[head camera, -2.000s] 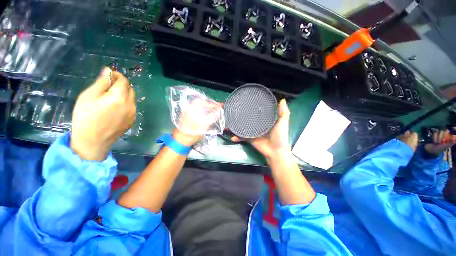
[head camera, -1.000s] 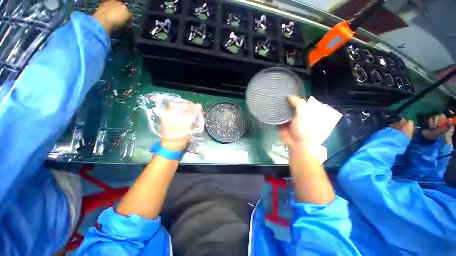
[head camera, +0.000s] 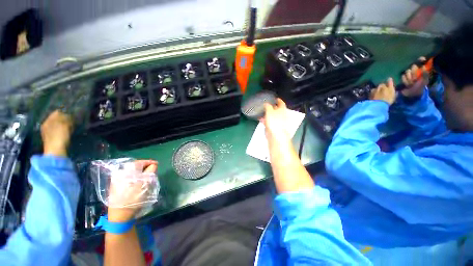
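Note:
My left hand (head camera: 124, 189), with a blue band on the wrist, holds a crumpled clear plastic bag (head camera: 106, 176). A round perforated dish (head camera: 193, 160) lies on the green bench in front of me with small silvery grains heaped on it. More tiny grains (head camera: 224, 149) are scattered on the bench just right of it. My right hand (head camera: 275, 117) is shut on a second round grey plate (head camera: 258, 105), held by its right edge over the top of the white paper (head camera: 286, 136), near the black foam tray.
A black foam tray (head camera: 171, 114) with silver-green assemblies stands behind the dish. An orange screwdriver (head camera: 244, 65) hangs beyond it. More foam trays (head camera: 321, 60) stand at right. Another person's hand (head camera: 57, 130) is at left; a worker in blue (head camera: 394, 166) sits at right.
The view has turned rightward and up. The right hand has carried the grey plate away from the other dish, out to the paper. Loose grains now show beside the dish. The left hand still holds the bag.

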